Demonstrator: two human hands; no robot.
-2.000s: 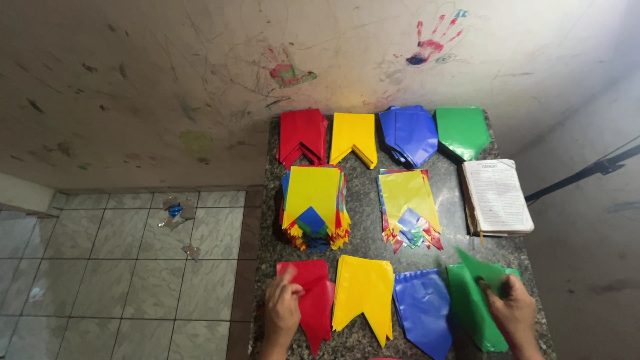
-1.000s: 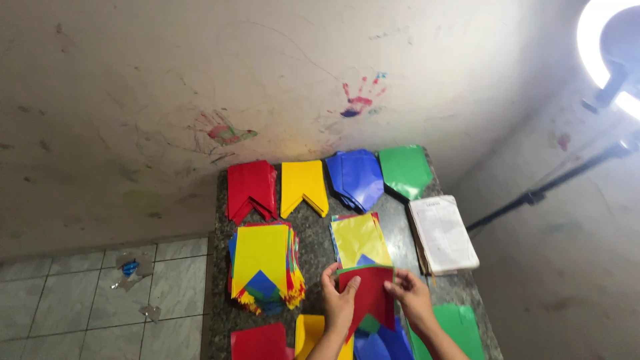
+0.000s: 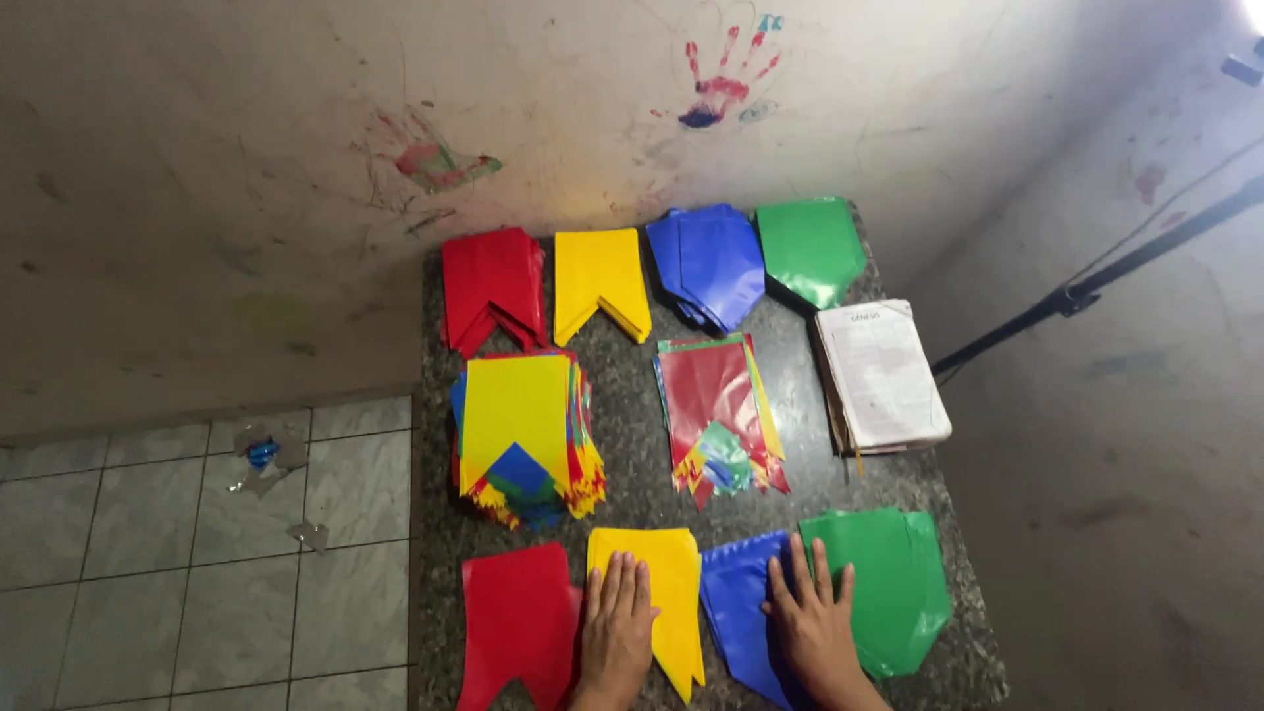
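Observation:
My left hand [image 3: 617, 627] lies flat on the yellow plastic pennants [image 3: 676, 612] of the near row, next to the red pennants [image 3: 518, 612]. Palm down, my right hand [image 3: 815, 617] rests over the blue pennants [image 3: 736, 602], its fingers reaching the edge of the green pennants [image 3: 889, 583]. Two mixed stacks stand in the middle row: a thick one with yellow on top [image 3: 515, 405] and a thinner one topped by a red pennant [image 3: 711, 395]. Behind them are stacks of red [image 3: 489, 281], yellow [image 3: 597, 276], blue [image 3: 706, 262] and green pennants [image 3: 810, 247].
An open thick book [image 3: 879, 375] lies at the right edge of the speckled stone tabletop [image 3: 627, 444]. A dark stand pole [image 3: 1047, 316] slants past on the right. The paint-marked wall [image 3: 573, 118] meets the table's far edge. Torn scraps [image 3: 267, 459] lie on the floor tiles.
A red pennant that both hands held over the thinner mixed stack one second ago is let go, and red now tops that stack. Both hands have come down onto the near row.

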